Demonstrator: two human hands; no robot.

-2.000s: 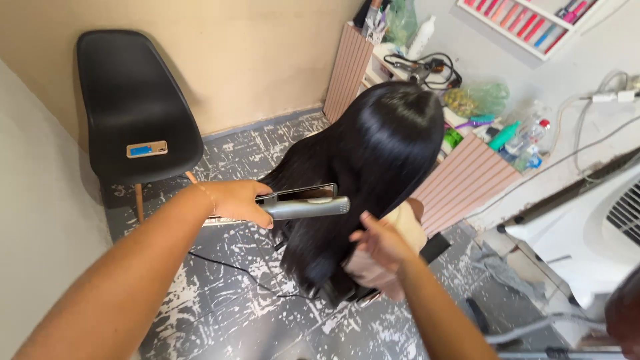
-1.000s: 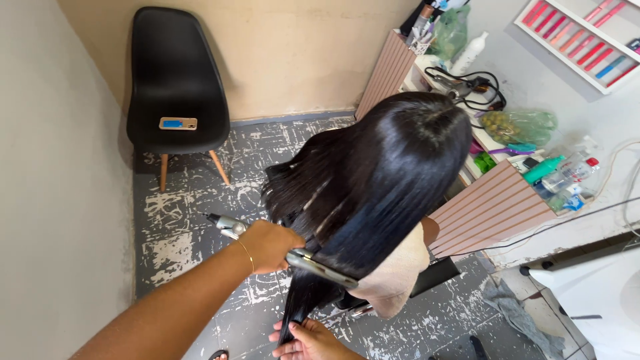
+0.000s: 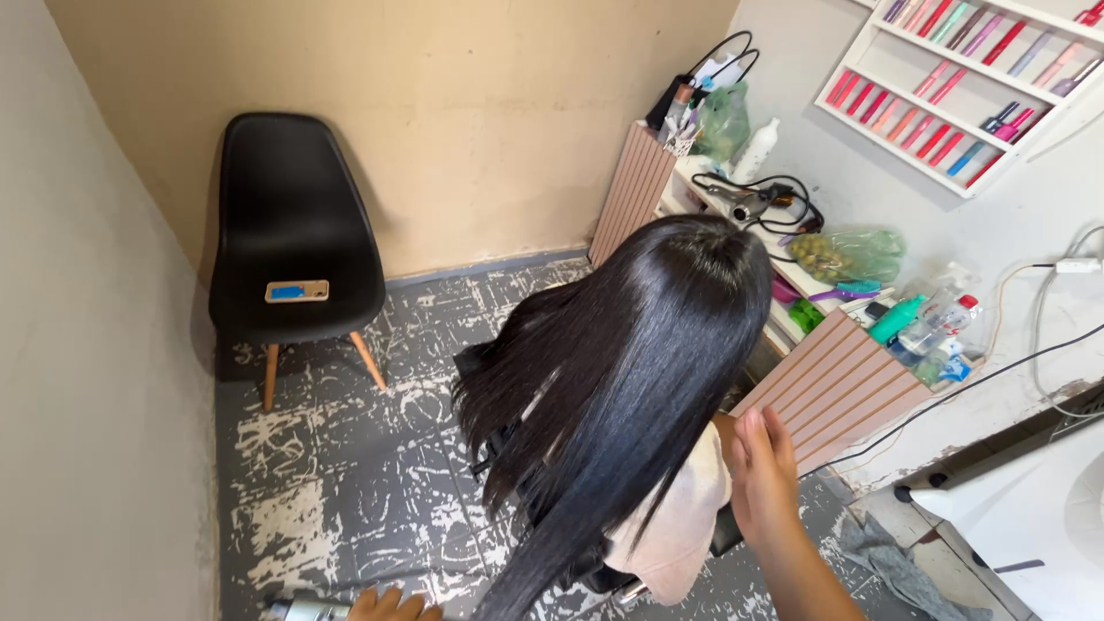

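Note:
Long, straight black hair [image 3: 638, 345] hangs down the back of a seated person in a light top [image 3: 677, 517]. At the bottom edge, my left hand [image 3: 392, 605] is closed around a flat iron [image 3: 315, 611]; only its fingers and one end of the tool show, beside the lower lengths of hair. My right hand [image 3: 763, 466] is raised at the person's right side, next to the shoulder, with nothing visible in it. The tips of the hair run out of view at the bottom.
A black chair [image 3: 293, 224] with a phone [image 3: 297, 291] on its seat stands by the wall. A counter with slatted panels [image 3: 837, 388] holds a hair dryer [image 3: 742, 203], bottles and a brush [image 3: 854, 291]. Nail polish fills a wall rack [image 3: 914, 129]. A cable hangs at the right.
My left hand and the flat iron have moved down to the bottom edge. My right hand has let go of the hair ends and risen beside the person's shoulder.

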